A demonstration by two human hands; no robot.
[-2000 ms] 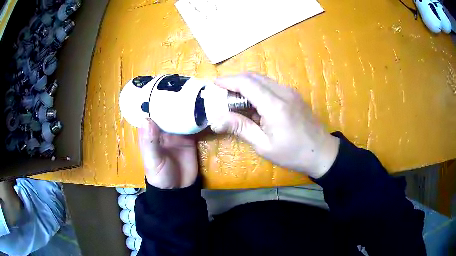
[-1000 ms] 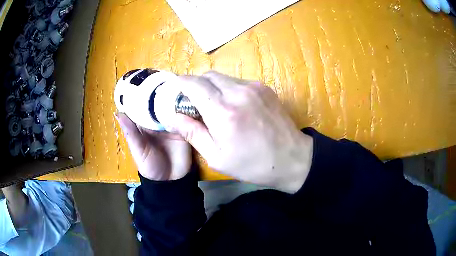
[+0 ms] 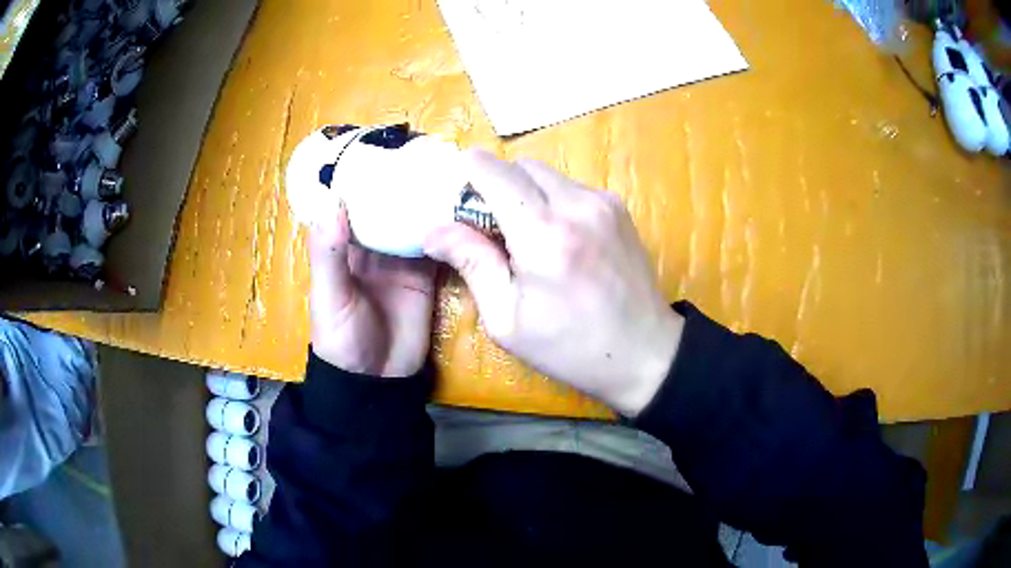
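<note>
A white camera body (image 3: 388,194) with black patches lies across my left palm, its rounded head pointing left. My left hand (image 3: 371,305) supports it from below, thumb against its near side. A lamp base (image 3: 475,209) with a silver threaded end sits at the body's right end. My right hand (image 3: 565,272) grips this lamp base between thumb and fingers, which hide most of its collar. No dark gap shows between base and body; the fingers cover part of the joint.
An open carton (image 3: 205,144) of heaped lamp bases is at left. A paper sheet (image 3: 599,56) lies behind my hands. Finished cameras (image 3: 967,100) lie at far right near a shiny clear bag (image 3: 876,17). Rows of camera bodies (image 3: 233,449) and a person's light sleeve (image 3: 42,405) are below the table edge.
The lamp base has moved against the body's open end, and the dark gap between them no longer shows. The view has shifted, so more of the finished cameras and lower rows shows.
</note>
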